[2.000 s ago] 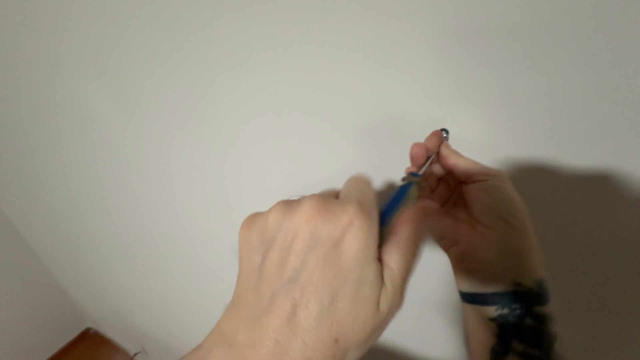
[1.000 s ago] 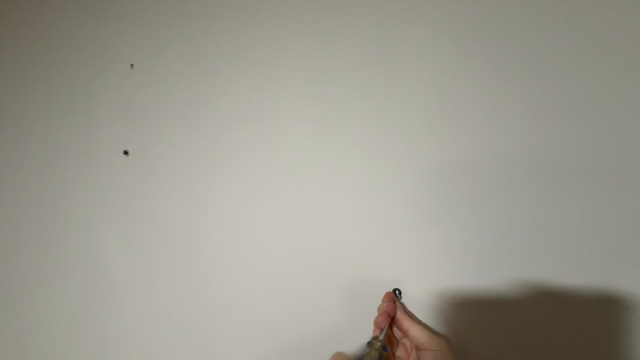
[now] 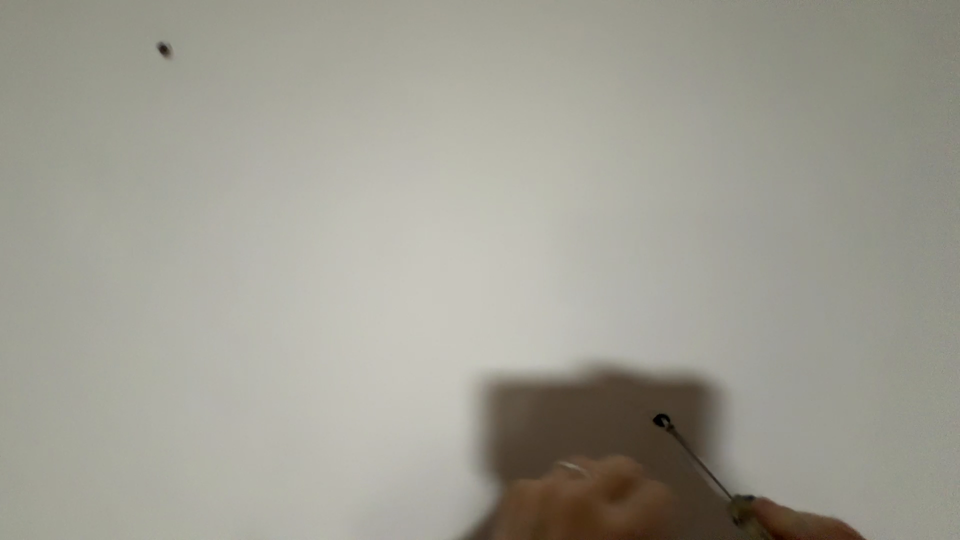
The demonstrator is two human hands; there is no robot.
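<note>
A thin metal shaft (image 3: pixel 701 463), apparently a screwdriver's, slants up and left from a yellowish handle end (image 3: pixel 742 508). At its tip is a small dark round piece (image 3: pixel 661 421) with a light centre; its exact kind is unclear. My right hand (image 3: pixel 806 521), at the lower right, has a digit against the handle, and the rest of it is cut off by the frame. My left hand (image 3: pixel 585 499), with a ring on one finger, is blurred at the bottom edge, left of the shaft. Its fingers are curled, and whether they hold anything is hidden.
A pale, plain wall or ceiling surface (image 3: pixel 375 225) fills the view. A small dark hole or mark (image 3: pixel 164 49) is in it at the upper left. A dark shadow (image 3: pixel 592 420) falls behind the hands.
Two seconds ago my right fingertips held the shaft near its tip; now the shaft stands bare of fingers, with my right hand at the handle. My left hand has left the blue handle part seen then.
</note>
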